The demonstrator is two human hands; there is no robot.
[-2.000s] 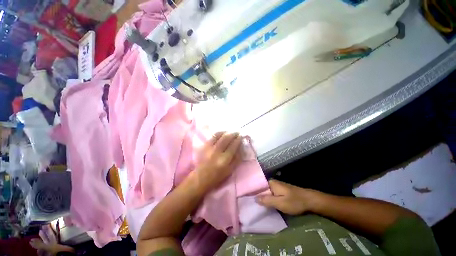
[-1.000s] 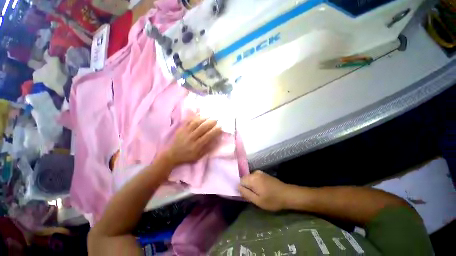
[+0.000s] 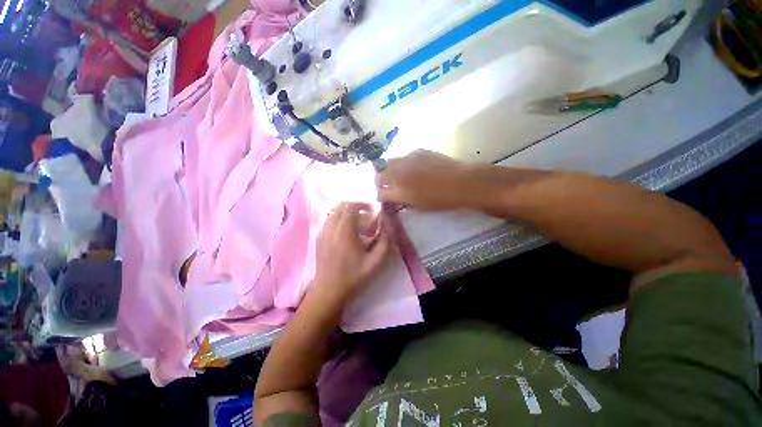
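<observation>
The pink cloth piece [image 3: 384,292] lies under my hands and hangs over the table's front edge. My left hand [image 3: 351,246] pinches it just in front of the needle area. My right hand [image 3: 414,181] is at the cloth's edge beside the presser foot area [image 3: 363,154], fingers bent together on it. The lamp glare hides the fingertips, the needle and the seam. The white "Jack" sewing machine [image 3: 468,92] stands just beyond the hands.
More pink pieces [image 3: 242,192] spread left of the needle. Thread snips [image 3: 589,101] lie on the right of the machine bed. A white marked rectangle [image 3: 160,77] lies at far left. A grey unit [image 3: 83,296] and another person's hand [image 3: 88,367] are at lower left.
My right hand has moved from the front table edge up to the needle area. My left hand has gone from lying flat to pinching the cloth, slightly to the right.
</observation>
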